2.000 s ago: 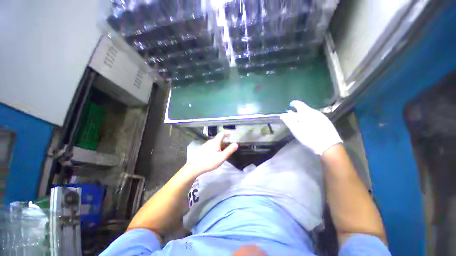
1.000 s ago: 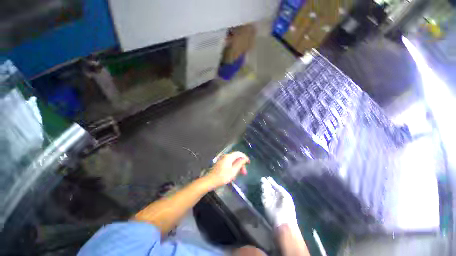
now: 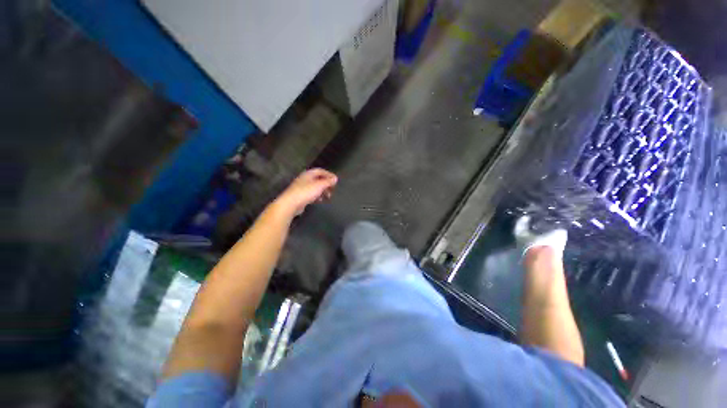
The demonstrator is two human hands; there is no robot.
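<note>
My left hand (image 3: 309,190) is bare and hangs over the grey floor, fingers curled; nothing shows in it. My right hand (image 3: 542,239), in a white glove, is over the green bench top (image 3: 498,267), close to the near side of the stacked clear trays (image 3: 638,131). It is blurred, and whether it touches the trays or holds something cannot be told. The top tray shows rows of dark parts. A slim white knife with an orange-red end (image 3: 616,360) lies on the green top at the lower right.
A blue crate (image 3: 504,84) with a brown carton (image 3: 570,28) stands on the floor beyond the bench. A large pale panel (image 3: 263,48) and blue machinery (image 3: 171,179) are at the left. A second bench with clear plastic (image 3: 119,319) is at the lower left.
The view has turned from facing the bench towards the aisle, moving the tray stack to the right. My hands are farther apart, the left over the floor, the right beside the trays.
</note>
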